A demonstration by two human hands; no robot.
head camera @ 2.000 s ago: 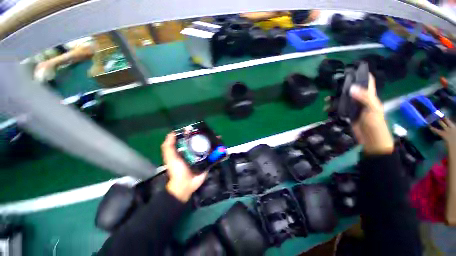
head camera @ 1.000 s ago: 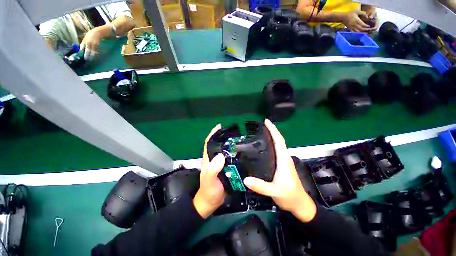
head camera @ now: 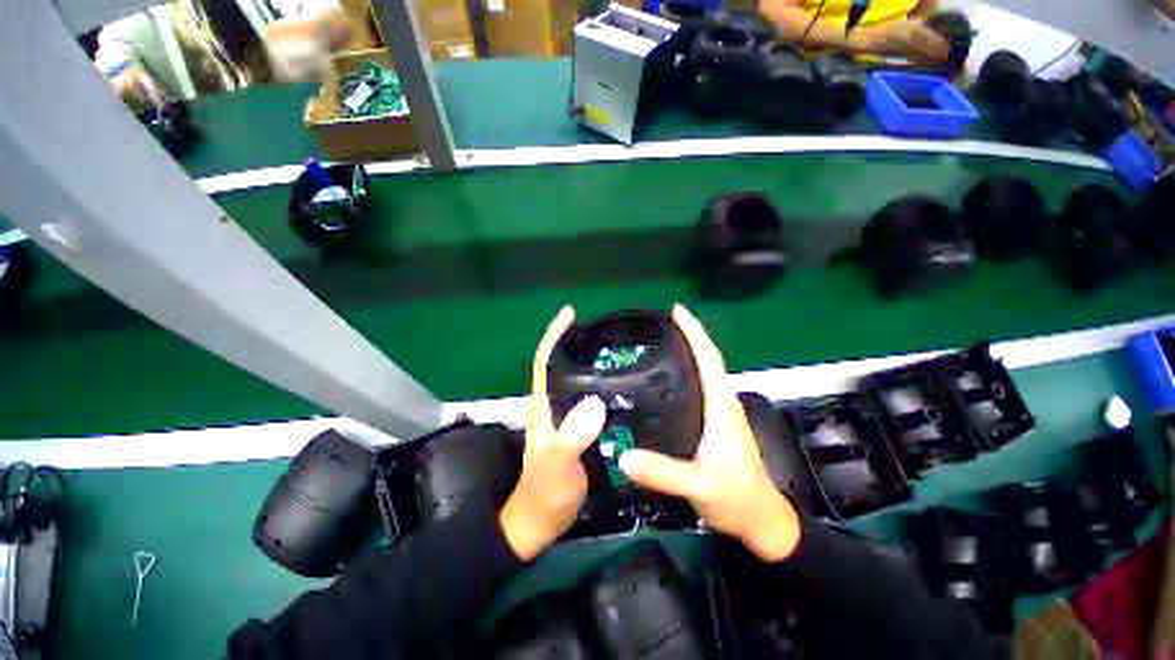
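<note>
A rounded black housing unit (head camera: 651,387) is held between both hands over the bench edge, its halves together around an oval opening. Green board shows inside that opening. A small green circuit board (head camera: 616,454) shows at the unit's lower face, by my thumbs. My left hand (head camera: 552,471) grips the left side, thumb on the front face. My right hand (head camera: 728,471) grips the right side, thumb tip at the board's lower end. The far side of the unit is hidden.
Black housings (head camera: 322,503) and open back covers (head camera: 844,451) lie in rows on the bench. Dark units (head camera: 742,245) sit on the green conveyor (head camera: 515,322). A grey post (head camera: 258,284) rises at left. A wire hook (head camera: 141,587) lies left. Other people's hands and arms show across the belt.
Over the last second the two halves have closed together in my hands. Before that, my hands were apart, each holding a part. Units on the belt have shifted slightly right.
</note>
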